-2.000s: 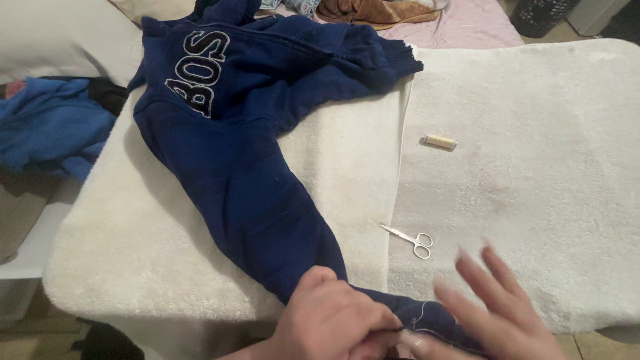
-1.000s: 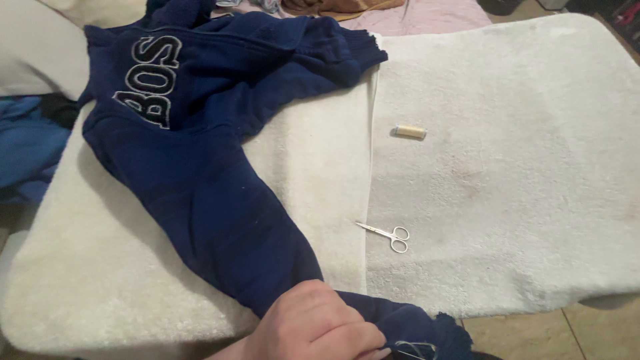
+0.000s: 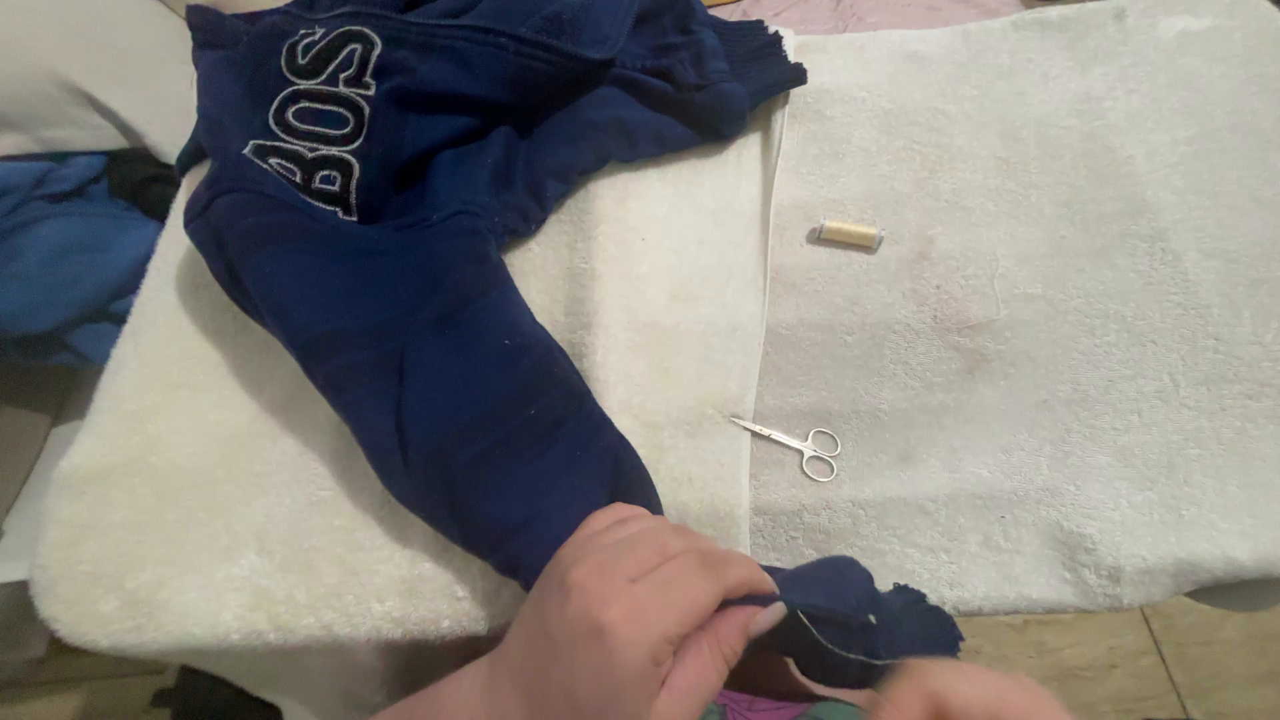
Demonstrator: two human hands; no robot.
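Note:
A navy blue garment (image 3: 450, 330) with stitched letters on its chest lies over the pale padded surface. My left hand (image 3: 640, 610) pinches the fabric of its sleeve near the frayed cuff (image 3: 915, 620), thumb against fingers. A light thread (image 3: 835, 650) runs from the pinched fabric toward my right hand (image 3: 965, 690), which is blurred at the bottom edge; its fingertips are hidden, and no needle can be made out. Small metal scissors (image 3: 795, 445) lie above the sleeve end, to the right of my left hand. A spool of pale yellow thread (image 3: 850, 234) lies on its side farther up.
The surface is covered by a cream towel (image 3: 1100, 300), with a seam beside the scissors. Blue cloth (image 3: 70, 260) lies at the left, below a pale cushion (image 3: 90, 70). Tiled floor (image 3: 1080, 660) shows beyond the near edge, at the lower right.
My right hand, spread beside the cuff two seconds ago and out of view one second ago, is back at the bottom edge. My left hand keeps holding the sleeve.

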